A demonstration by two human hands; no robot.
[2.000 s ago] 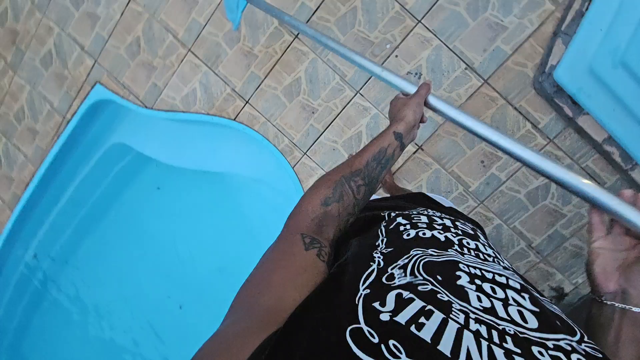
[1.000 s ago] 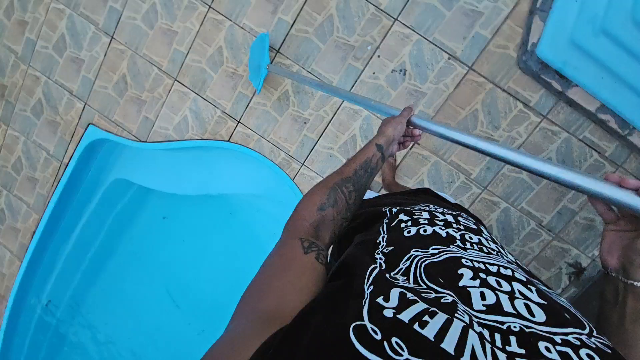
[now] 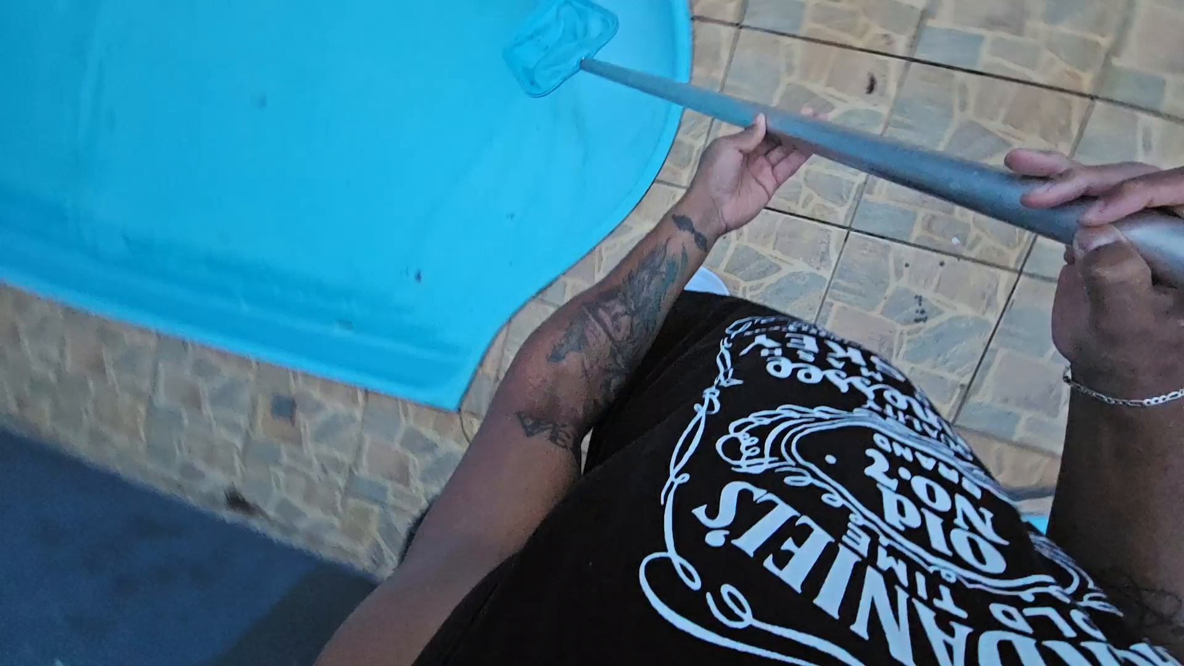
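Note:
A long metal pole (image 3: 906,157) runs from the right edge to a blue pool skimmer net (image 3: 561,44), which lies over the light-blue pool (image 3: 324,185) near its curved end. My left hand (image 3: 749,171) supports the pole partway along, with the thumb against its near side and the fingers beneath it. Toward the right edge, my right hand (image 3: 1110,250) is wrapped around the thicker, nearer part of the pole. Whether the net touches the water cannot be told.
Stone-patterned tiles (image 3: 934,287) surround the pool's curved rim (image 3: 683,83). A dark blue surface (image 3: 139,555) lies at the lower left, beyond a tiled strip. Several small dark specks show in the pool.
The skimmer head has moved from over the tiles to over the pool, and the pole has swung with it. The view has turned toward the pool.

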